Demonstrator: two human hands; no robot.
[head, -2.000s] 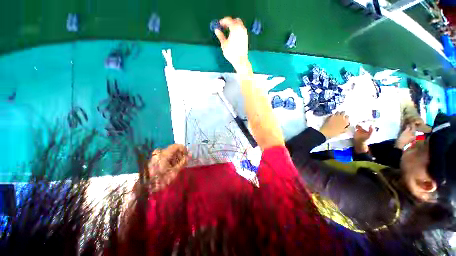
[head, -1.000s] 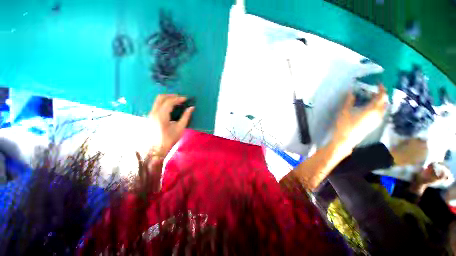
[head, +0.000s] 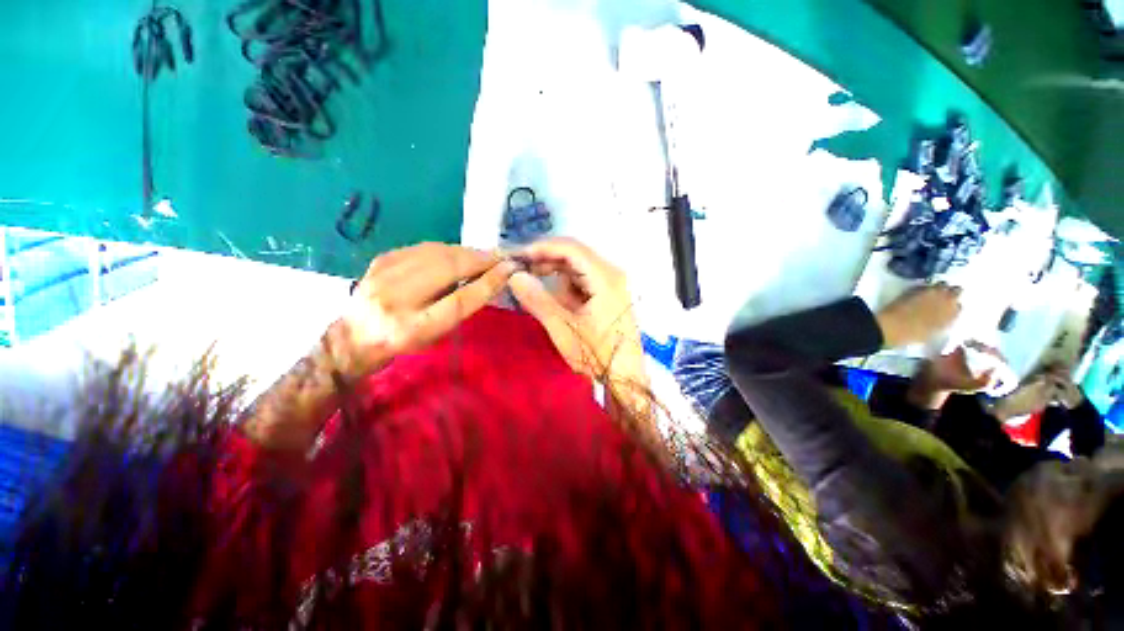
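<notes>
My left hand (head: 425, 290) and my right hand (head: 573, 290) meet at the near edge of the white work sheet (head: 579, 148). Their fingertips pinch a small dark piece (head: 518, 263) between them; it is mostly hidden, so I cannot tell which part it is. A padlock with its loop up (head: 526, 216) lies on the sheet just beyond my fingers. A single U-shaped shackle (head: 358, 218) lies on the green surface left of my hands. The heap of shackles (head: 293, 74) lies farther up on the green.
A hammer (head: 682, 234) with a black grip lies right of my hands. Another padlock (head: 848, 208) lies further right, near a heap of dark bodies (head: 943, 203). A few shackles (head: 162, 41) lie far left. A neighbouring worker's dark sleeve (head: 801, 339) is close on my right.
My right hand has come back from the belt, over the right of the sheet, to the front. My left hand has met it. A padlock now shows beyond my fingers. The view has shifted.
</notes>
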